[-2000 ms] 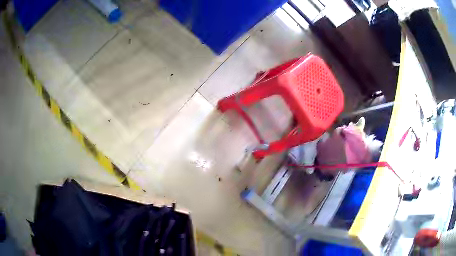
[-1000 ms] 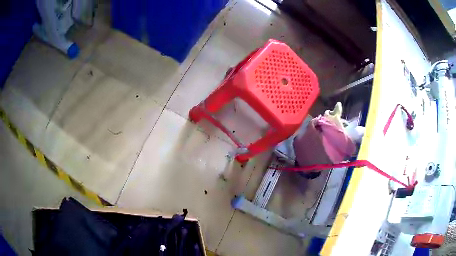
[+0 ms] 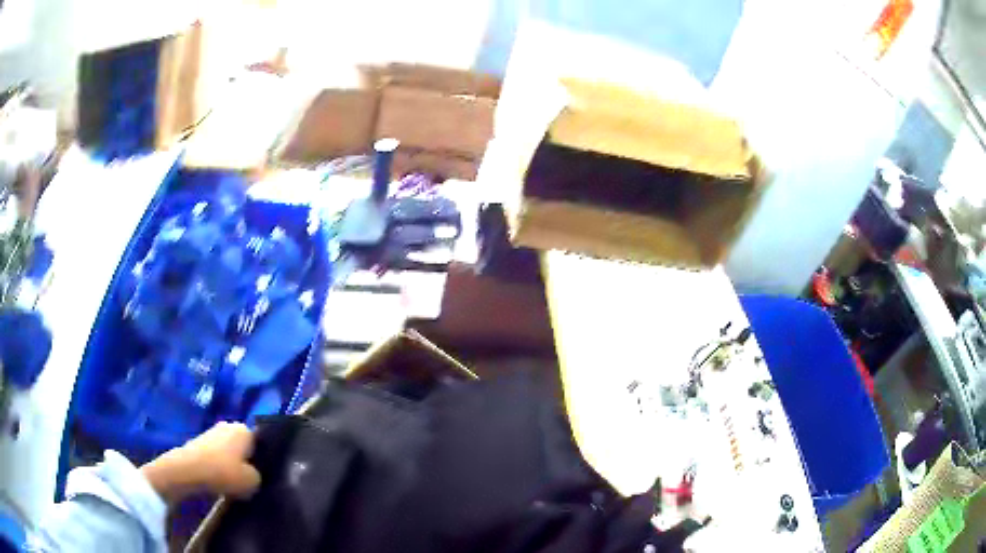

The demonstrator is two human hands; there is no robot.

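Note:
My left hand, with a light blue sleeve, is at the lower left and grips the left edge of a pile of black fabric panels. The panels spread across the bottom middle as one dark mass. They lie over an open carton, whose rim shows behind them, and their right end reaches the near part of the white sewing table. My right hand is not visible. The picture is blurred.
A blue bin full of blue fabric pieces stands at the left. An open carton sits at the table's far end. A blue bin or panel is right of the table. More cartons stand behind.
The view has swung up from the floor, red stool and carton to the table and bins. My left hand has come into view, gripping black panels.

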